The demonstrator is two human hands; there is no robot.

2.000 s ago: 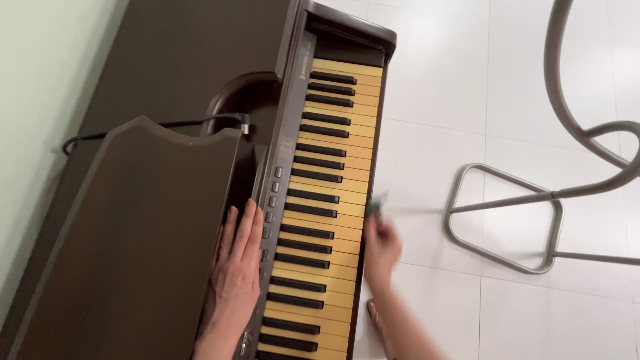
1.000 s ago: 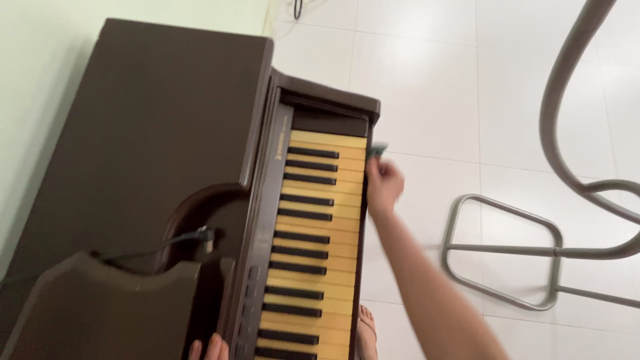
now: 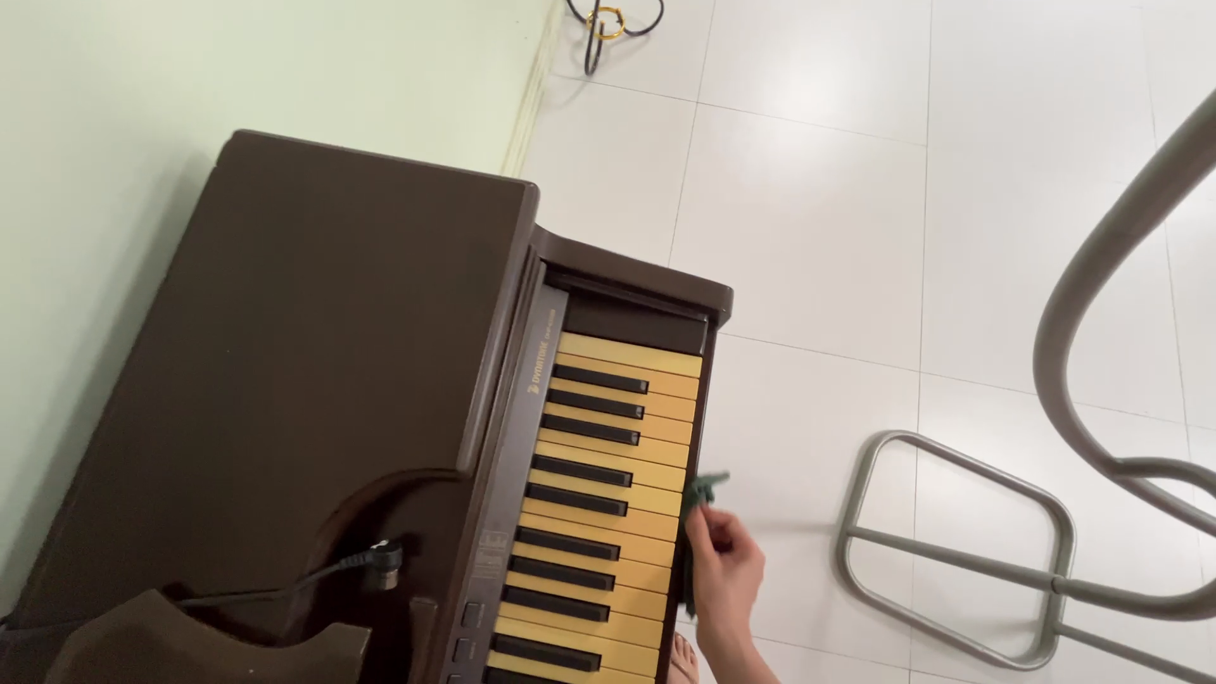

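Note:
A dark brown digital piano stands at the left, its yellowed and black keys running down the middle of the view. My right hand is at the front edge of the keyboard, below its middle in the picture, and pinches a dark green cloth against the key rail. Part of the cloth hangs beneath the hand. My left hand is out of view.
A black cable with a plug lies on the piano top beside the music rest. A grey tubular metal frame stands on the tiled floor at right. A black wire object with a gold ring is near the wall. My toes show below.
The left hand, on the control panel two seconds ago, has left the view. The right hand with the cloth remains along the front edge of the keyboard. The view has shifted toward the piano's far end.

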